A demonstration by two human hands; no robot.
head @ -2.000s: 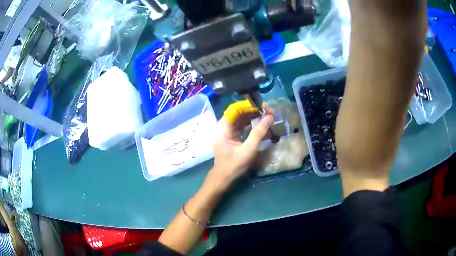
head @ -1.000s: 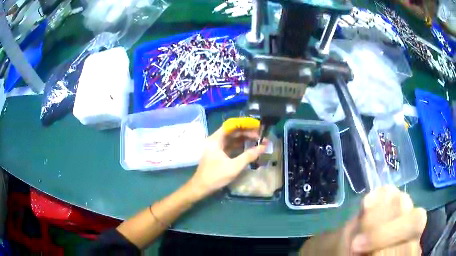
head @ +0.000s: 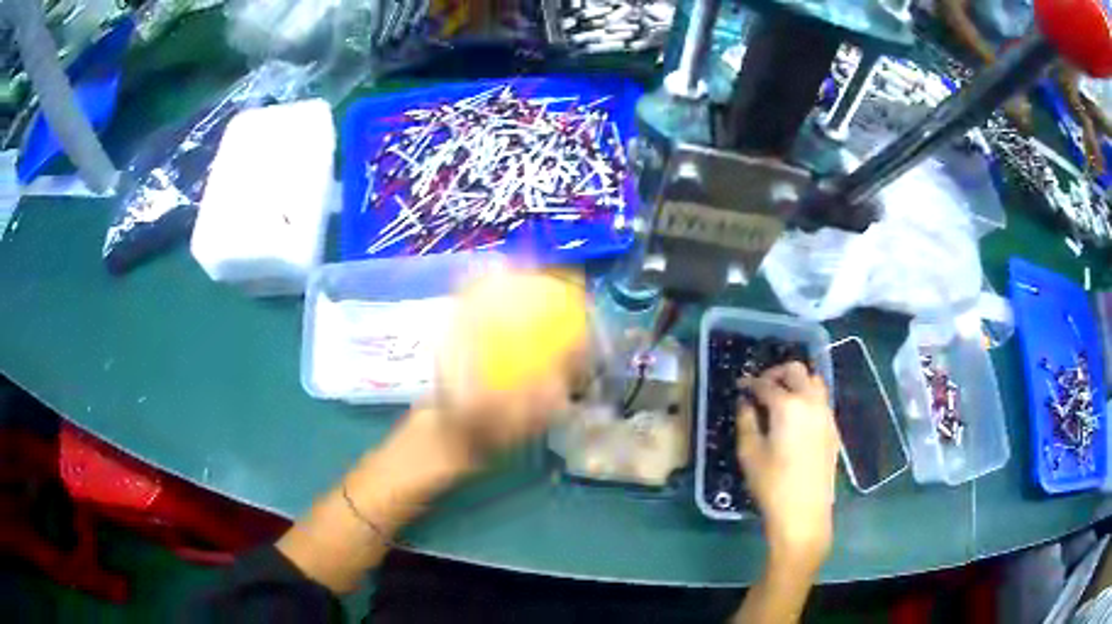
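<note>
The arbor press (head: pixel 719 226) stands at the centre, with its rod pointing down over the fixture on a pale base plate (head: pixel 622 445). My left hand (head: pixel 506 366) is blurred, with a bright yellow item on it, between the left clear box (head: pixel 320 347) and the fixture; its fingers and anything in them cannot be made out. My right hand (head: pixel 790 427) is in the right clear box with its fingertips among the black rings (head: pixel 726 457); whether it pinches one is hidden. The press lever (head: pixel 951 122) slants up to a red ball knob.
A blue tray (head: pixel 354 183) heaped with pins lies behind the left box. White stacked boxes (head: pixel 266 195) and a dark-filled bag (head: pixel 153 207) are at the left. A dark flat rectangle (head: pixel 868 421), a small clear box (head: pixel 957 463) and a second blue tray (head: pixel 1061 469) are at the right.
My right hand has left the press lever and moved into the ring box. The lever has swung up. My left hand has moved left, away from under the press rod.
</note>
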